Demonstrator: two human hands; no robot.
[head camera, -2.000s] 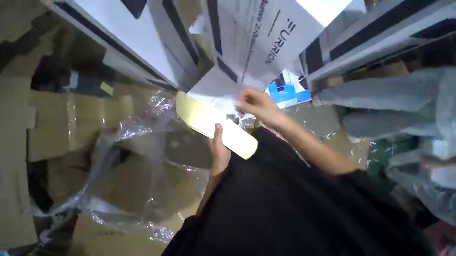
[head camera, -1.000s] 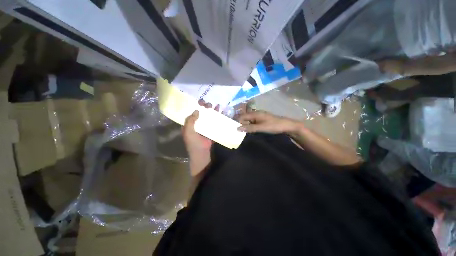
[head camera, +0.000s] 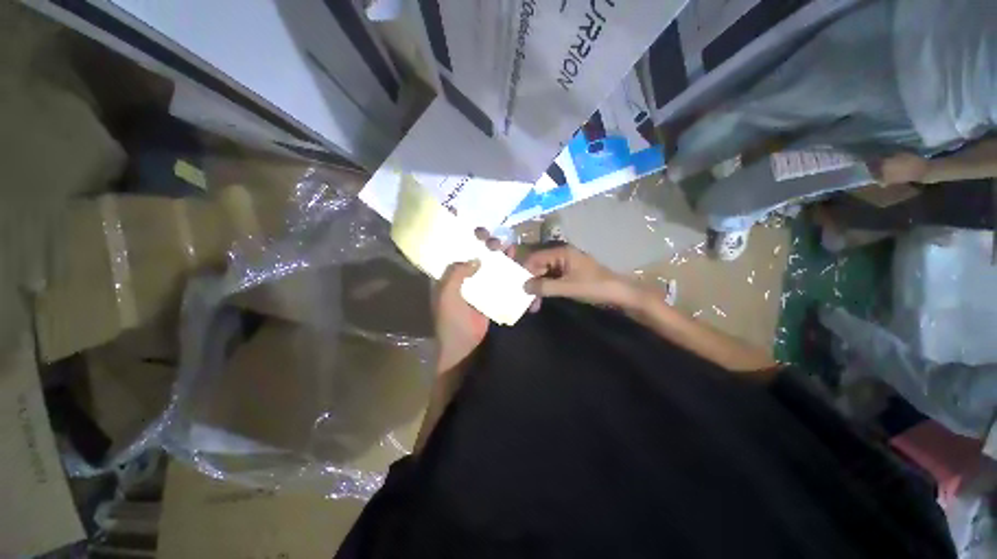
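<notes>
My left hand holds a pale-yellow label sheet, gripping it near its lower half; the lower part glares white. My right hand has its fingertips at the sheet's lower right edge. Whether a small label is between them cannot be told. A soundbar carton with black FURRION lettering stands just beyond the hands. A white end flap with small lettering lies behind the sheet.
More white cartons with black bars stand at the upper left and upper right. A blue and white printed piece lies beyond my right hand. Clear film and brown cardboard are at the left. Another person's arm is at the right.
My right hand has come from above the sheet down to its lower right edge. The sheet looks shorter and more bent than before. The person at the right has moved.
</notes>
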